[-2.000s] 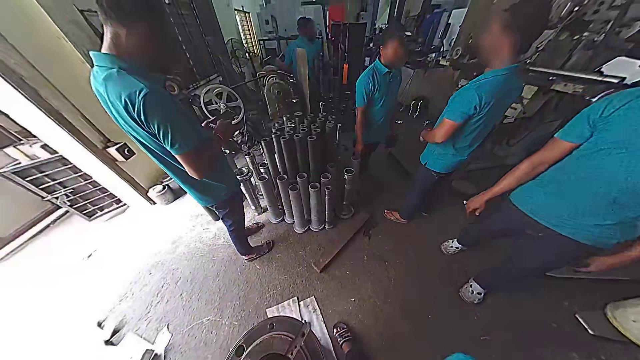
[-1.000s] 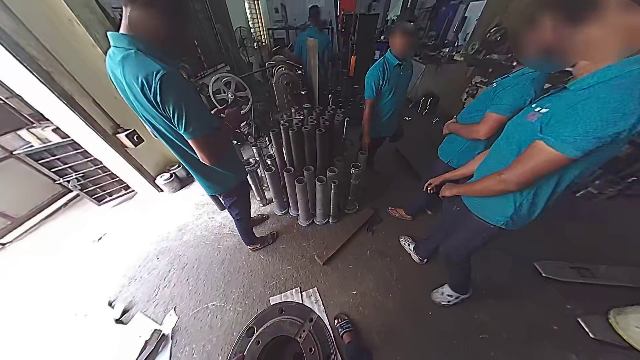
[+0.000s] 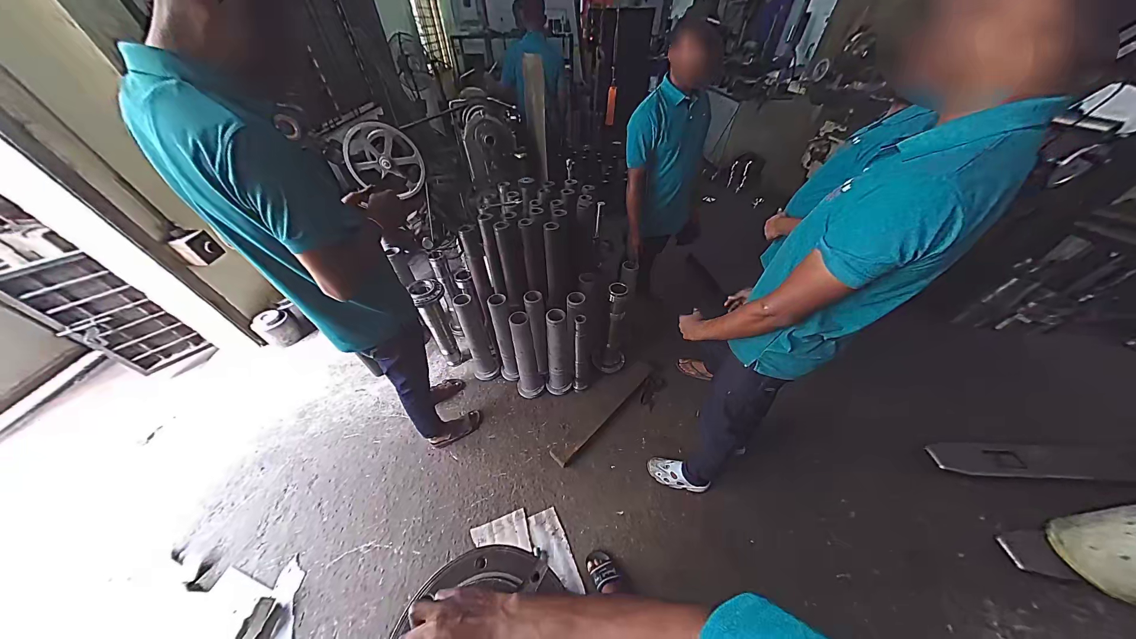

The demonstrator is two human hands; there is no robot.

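My right hand (image 3: 466, 612) reaches in from the lower right, at the end of a bare forearm and a teal sleeve. It is over the near part of a round metal flange (image 3: 479, 563) with bolt holes, low in the view; its fingers are partly cut off by the frame, and whether they grip the rim I cannot tell. Pale sheets (image 3: 557, 546) lie on the floor just beyond the flange, and a sandalled foot (image 3: 604, 570) is beside it. My left hand is not in view.
Many upright flanged metal pipes (image 3: 525, 355) stand ahead, with a flat bar (image 3: 599, 417) on the floor before them. A person (image 3: 257, 195) stands left, another (image 3: 670, 169) behind the pipes, two more at right (image 3: 896, 231). A handwheel (image 3: 383, 160) is behind. Flat metal pieces (image 3: 1021, 461) lie at right.
My right hand and forearm have come into view over the flange. The person at right has moved left, nearer the pipes, since the earliest frame, and now partly hides a co-worker.
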